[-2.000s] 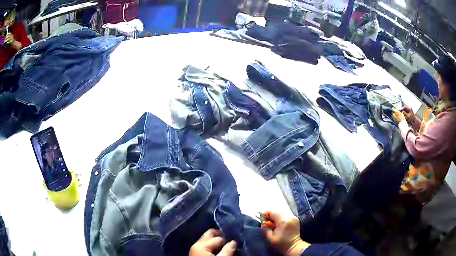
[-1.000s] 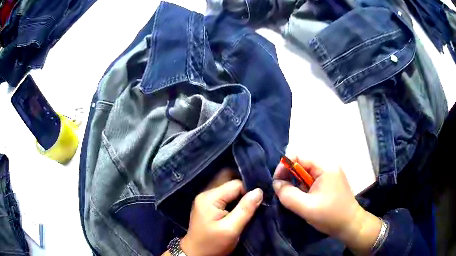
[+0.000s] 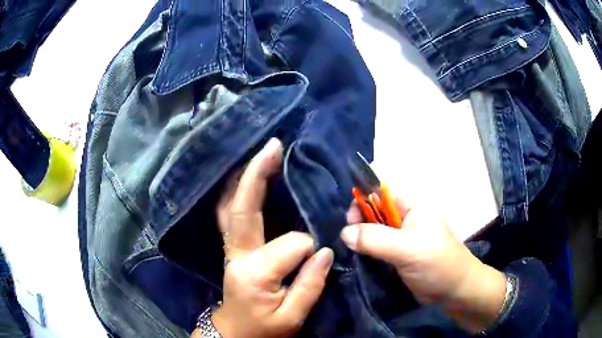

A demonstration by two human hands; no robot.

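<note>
A denim jacket (image 3: 330, 125) lies in front of me, dark blue outside and pale grey-blue inside, its collar at the top. My left hand (image 3: 270, 257) pinches a dark fold of it between thumb and forefinger, other fingers spread over the cloth. My right hand (image 3: 409, 251) holds thread snips (image 3: 376, 204) with orange handles, blades pointing up and left over the jacket. My right thumb and forefinger also touch the cloth beside the left fingertips. Loose threads are too small to tell.
A phone (image 3: 21, 135) leans in a yellow roll (image 3: 56, 173) at the left. Another denim jacket (image 3: 488, 46) lies at the upper right. More denim (image 3: 33, 33) is at the upper left. A thin pale stick (image 3: 41, 309) lies at the lower left on the white table (image 3: 422, 132).
The view has tilted down onto the jacket. My left hand's fingers have spread upward from a closed pinch. The snips' blades now show more clearly. The flap near my left hand has folded over.
</note>
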